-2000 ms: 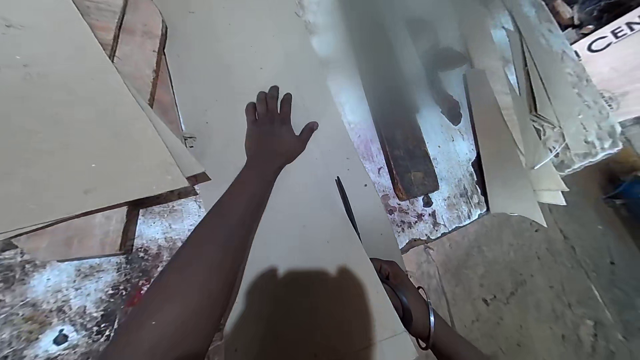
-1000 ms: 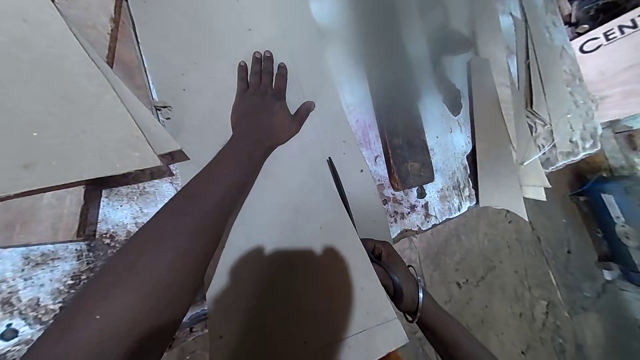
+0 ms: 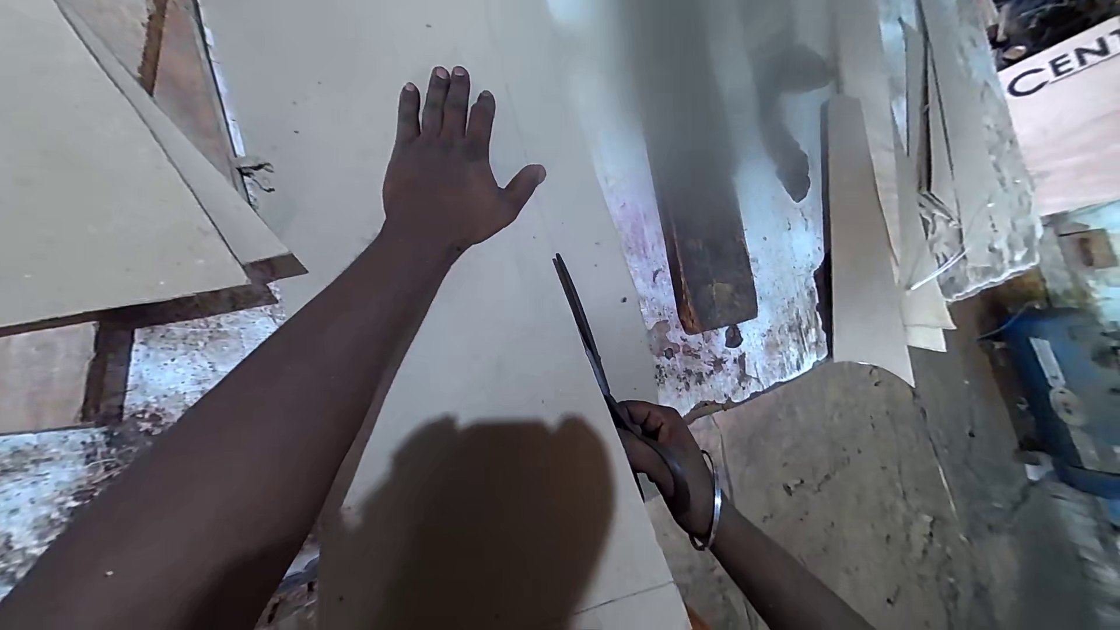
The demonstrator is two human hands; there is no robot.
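A long beige sheet, like card or thin board, runs away from me, with a faint line drawn along it. My left hand lies flat on it, palm down, thumb out and fingers slightly apart, holding nothing. At the sheet's right edge, my right hand, a metal bangle at its wrist, grips the handles of dark scissors. Their blades point up and away along a cut in the sheet, and their tips show above it. A strip of the sheet lies to the right of the blades. Part of the right hand is hidden under the sheet.
Stacked beige boards lie at the left. To the right are a dark wooden bar on a stained, whitish work surface and several cut strips. A blue container stands at the far right, beside the grey floor.
The view has shifted somewhat. My left hand stays flat on the sheet, and my right hand keeps its hold on the scissors; no other change is plain.
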